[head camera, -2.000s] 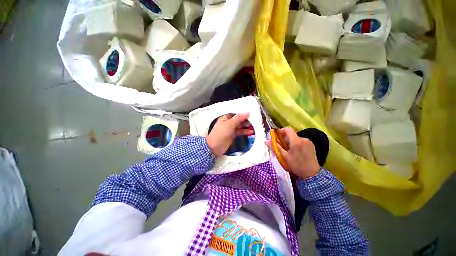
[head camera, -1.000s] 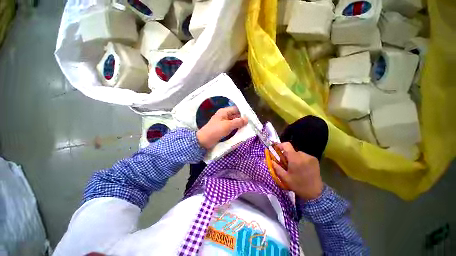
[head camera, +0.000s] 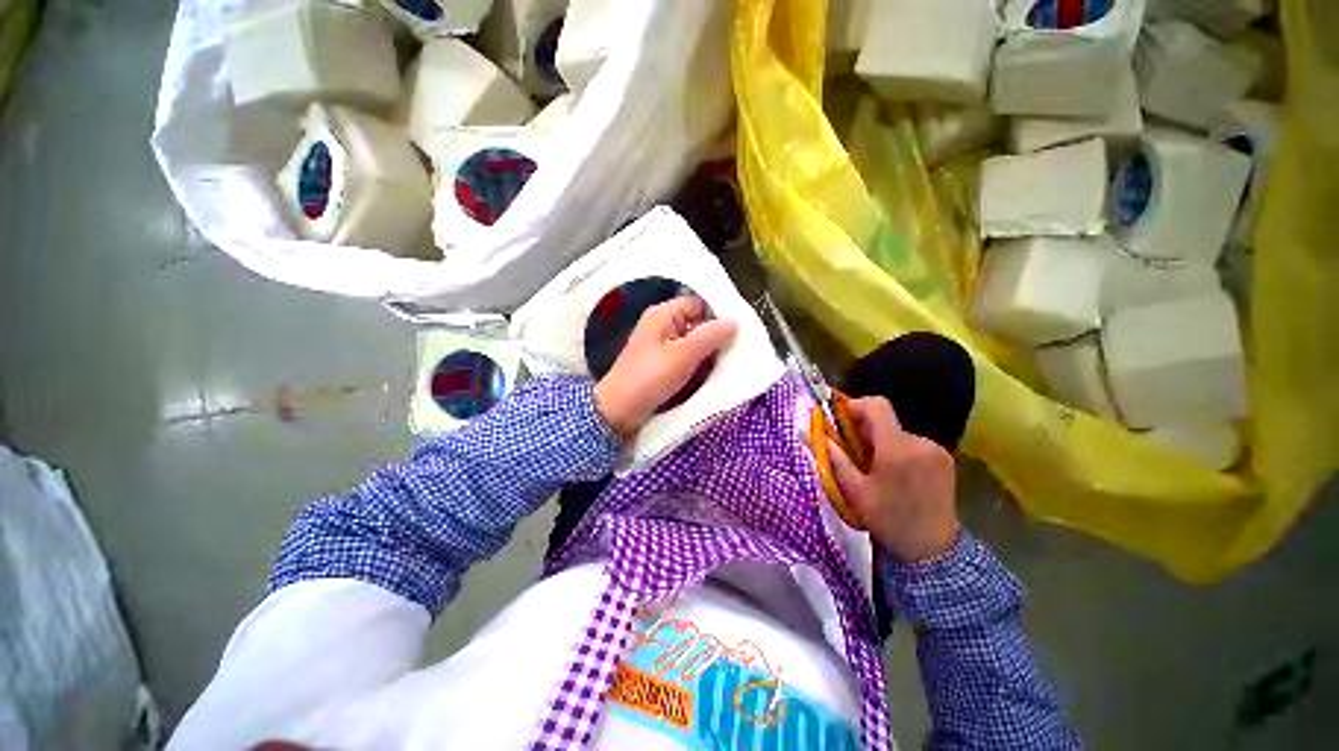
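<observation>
A white, boxy sewn fabric block (head camera: 727, 279) with a dark round emblem lies tilted over my lap, its emblem face up. My left hand (head camera: 661, 364) rests on that face, over part of the emblem, and holds the block. My right hand (head camera: 896, 477) holds scissors (head camera: 834, 440) with orange handles. The slim blades point up and away beside the block's right edge, slightly parted. I cannot tell whether they touch the edge. The purple gingham apron (head camera: 705, 477) lies under the block's near side.
A white sack (head camera: 338, 279) of similar blocks stands at upper left. A yellow sack (head camera: 1028, 462) of blocks stands at right. One block (head camera: 426, 404) lies on the grey floor (head camera: 220, 440) beside the white sack. A pale sack (head camera: 52, 587) is at lower left.
The block has turned from nearly square-on to tilted over the last two seconds. Since one second ago, my right hand has moved slightly right and the scissor blades point more steeply away.
</observation>
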